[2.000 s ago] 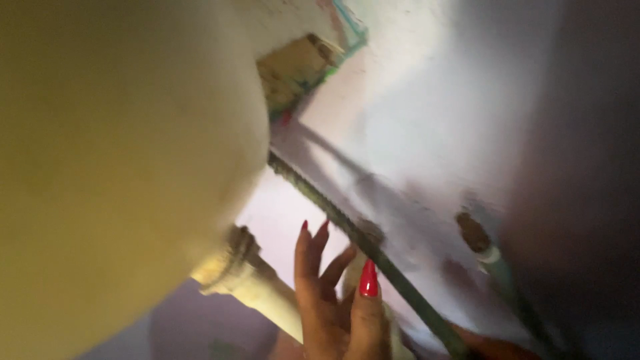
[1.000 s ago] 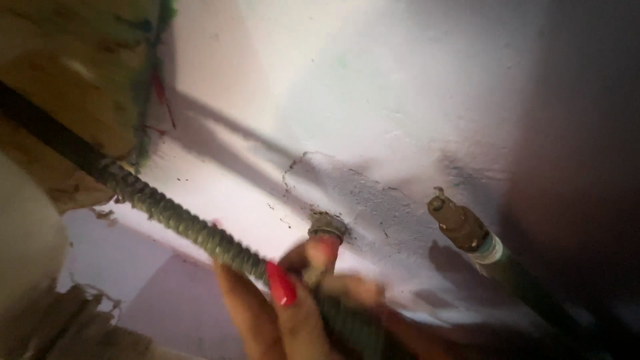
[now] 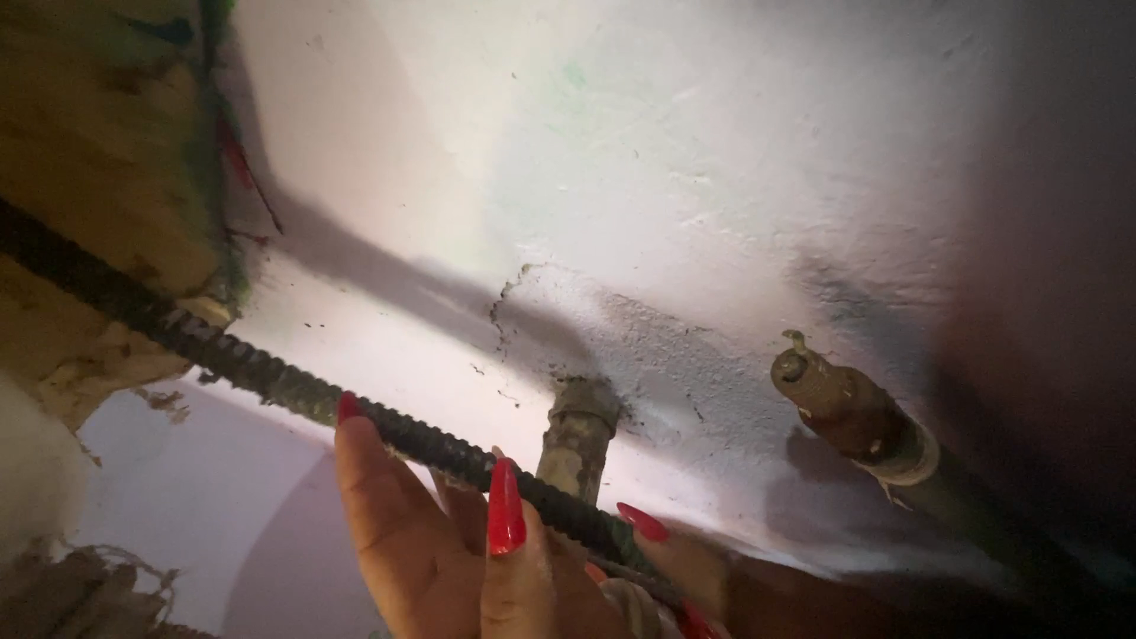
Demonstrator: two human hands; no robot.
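Note:
A dark ribbed flexible hose (image 3: 266, 377) runs diagonally from the left edge down to the lower middle. My left hand (image 3: 461, 550) is under and around it at the bottom centre, with long red nails, fingers touching the hose. My right hand (image 3: 701, 568), partly in shadow, is at the hose's lower end, its red-nailed fingers against it; part of this hand is hidden. A short pipe stub (image 3: 581, 435) comes out of the wall just behind the hose. How the hose end sits between my hands is hidden.
Right of my hands, a green pipe with a corroded metal fitting (image 3: 843, 404) projects near the painted wall (image 3: 710, 177). A brown, rough-surfaced object (image 3: 98, 160) fills the upper left. Broken, crumbling material (image 3: 80, 595) shows at the lower left.
The view has shifted closer to the wall stub, and the pale rounded object that filled the left has mostly left view. My left hand's fingers, raised beside the hose earlier, now touch it.

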